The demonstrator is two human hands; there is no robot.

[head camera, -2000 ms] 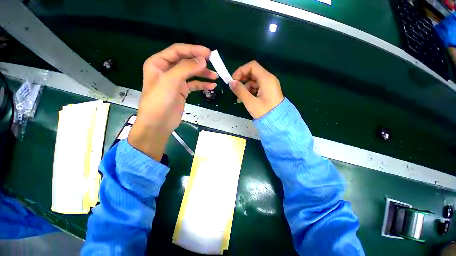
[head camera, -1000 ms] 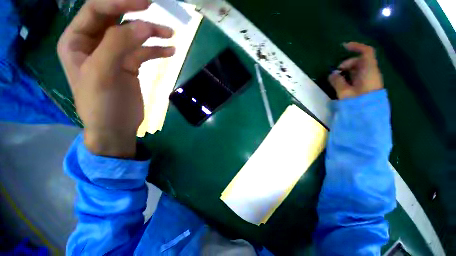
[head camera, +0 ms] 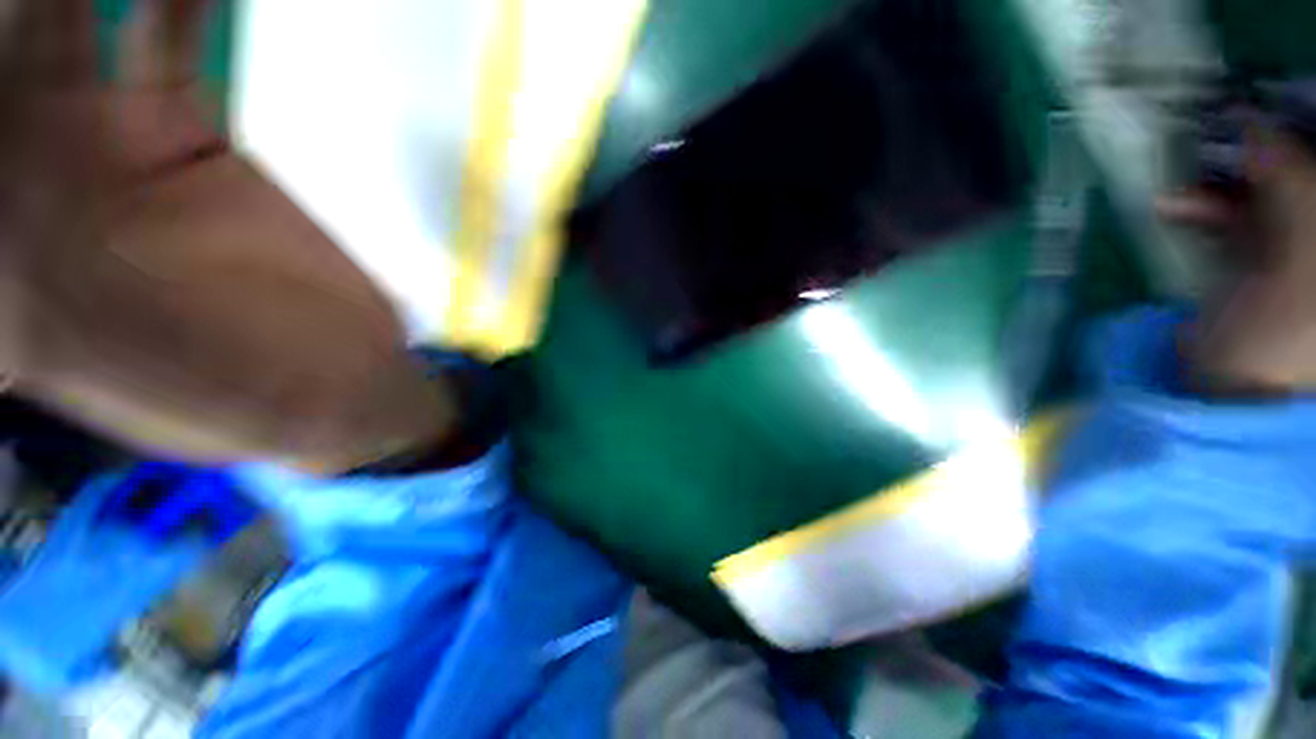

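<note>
The picture is badly blurred. My left hand (head camera: 188, 274) is large at the left, cut off by the edge; its fingertips are out of view. My right hand (head camera: 1267, 246) is at the right edge, partly cut off, near a small dark thing I cannot make out. A white sheet stack with yellow edges (head camera: 361, 130) lies beside my left hand. A second white and yellow stack (head camera: 895, 570) lies lower right, partly under my right sleeve. The black smartphone (head camera: 808, 181) lies between the stacks.
The glossy green bench (head camera: 621, 448) spans the middle, with a bright glare streak. A pale thin stick (head camera: 1058, 217) lies right of the phone, beside the whitish rail (head camera: 1119, 87). Blue clothing and a grey patch show at the bottom.
The view has moved closer and shifted, so the phone and left stack look larger. My left hand now fills the left edge; my right hand has moved to the right edge. The white strip no longer shows.
</note>
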